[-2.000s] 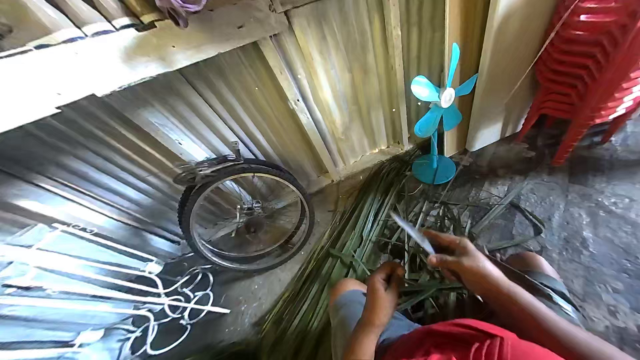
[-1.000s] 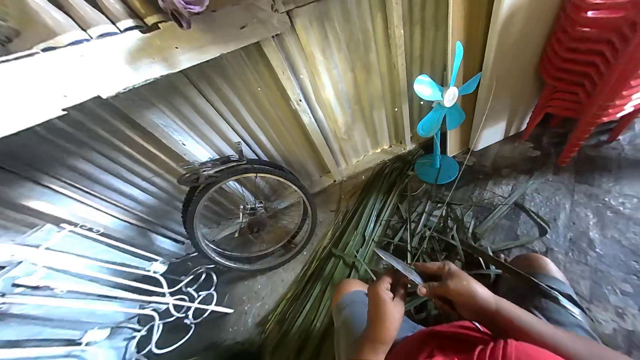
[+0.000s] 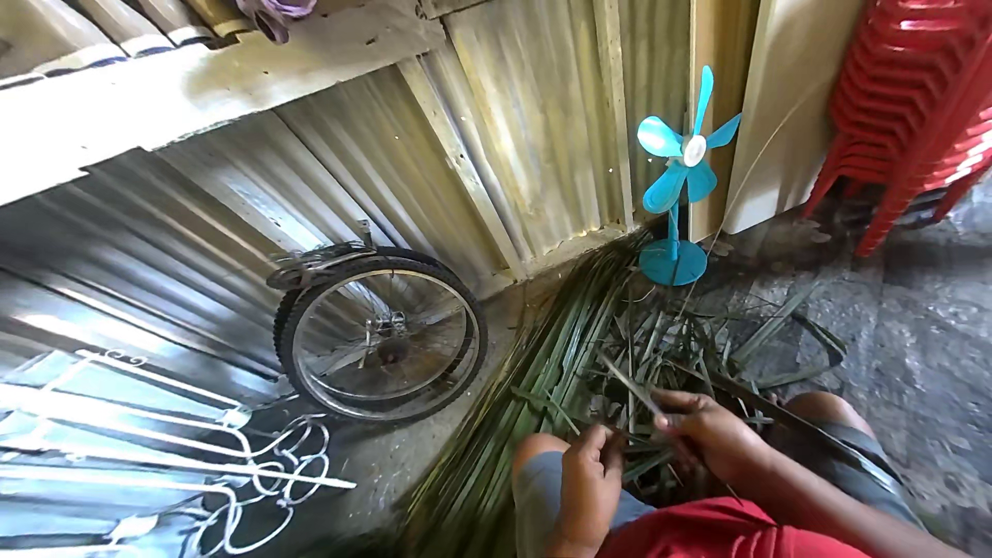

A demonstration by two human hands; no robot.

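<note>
In my right hand is a knife, its narrow blade pointing up and left over the leaf litter. Close on its left, my left hand has its thumb and fingers pinched together on what looks like a thin green leaf strip; its lower part is hidden by the fingers. A thick bundle of long green palm leaves lies on the floor beside my left knee. Loose cut strips are heaped beyond my hands. A long dark leaf strip crosses my right leg.
A turquoise fan stands past the leaves, by the corrugated metal wall. Bicycle wheels lean at left, near a white metal frame. Stacked red plastic chairs stand at the upper right beside a pale board.
The knife was close against my left fingers one second ago; now my right hand holds it farther to the right, with the hands apart.
</note>
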